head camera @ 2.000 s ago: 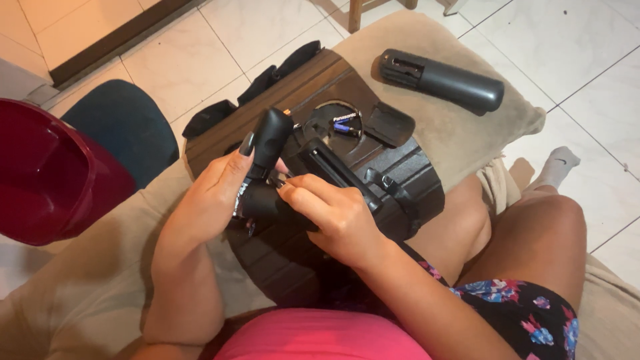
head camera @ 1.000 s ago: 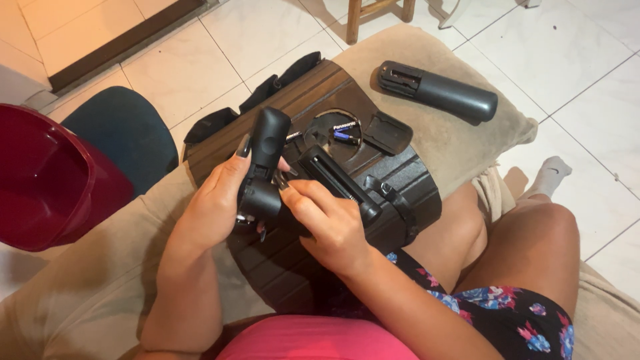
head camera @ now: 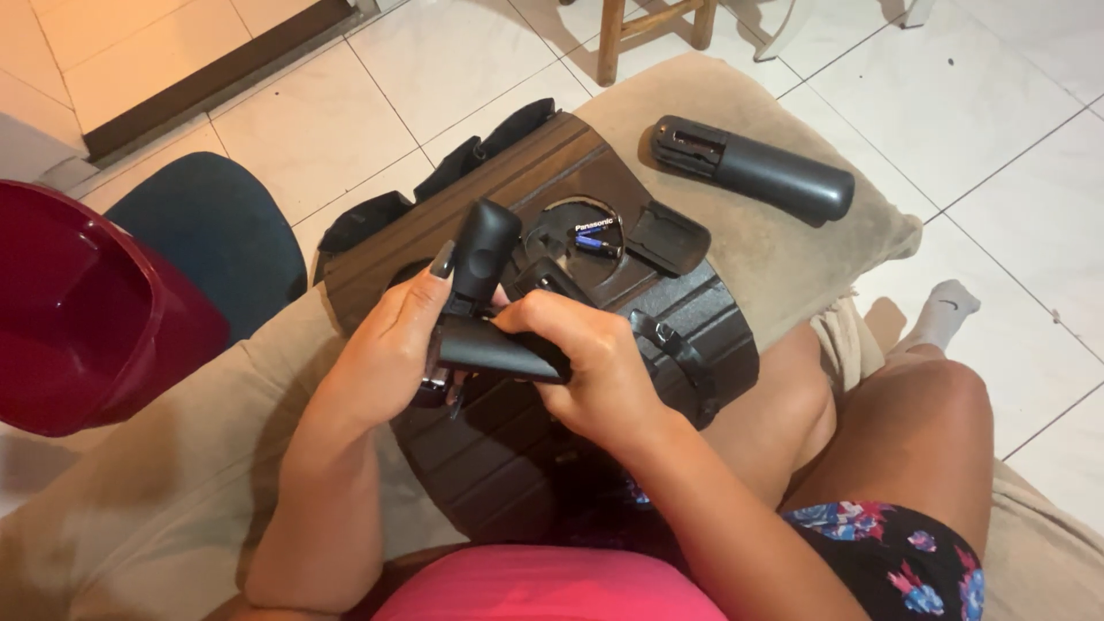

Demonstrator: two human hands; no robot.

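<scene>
My left hand (head camera: 388,349) holds a black device with a rounded upper end (head camera: 486,250); its kind is unclear. My right hand (head camera: 595,362) grips a black elongated piece (head camera: 496,349) that lies across the lower part of that device. Both rest over a dark brown slatted lap tray (head camera: 483,440). In the tray's round recess lie small blue Panasonic batteries (head camera: 595,235). A black battery cover (head camera: 668,239) is beside the recess, and another black device (head camera: 548,280) shows partly behind my right hand. A dark grey remote control (head camera: 759,168) lies on the cushion, its battery compartment uncovered.
The beige cushion (head camera: 776,259) lies beyond the tray. A dark red plastic container (head camera: 78,319) and a dark blue chair part (head camera: 216,233) are at the left. A wooden stool (head camera: 611,43) stands on the tiled floor. A black strap (head camera: 686,354) hangs over the tray's right edge.
The black elongated piece now shows across the lower device, in my right hand. My right hand has shifted slightly and the device behind it is more covered.
</scene>
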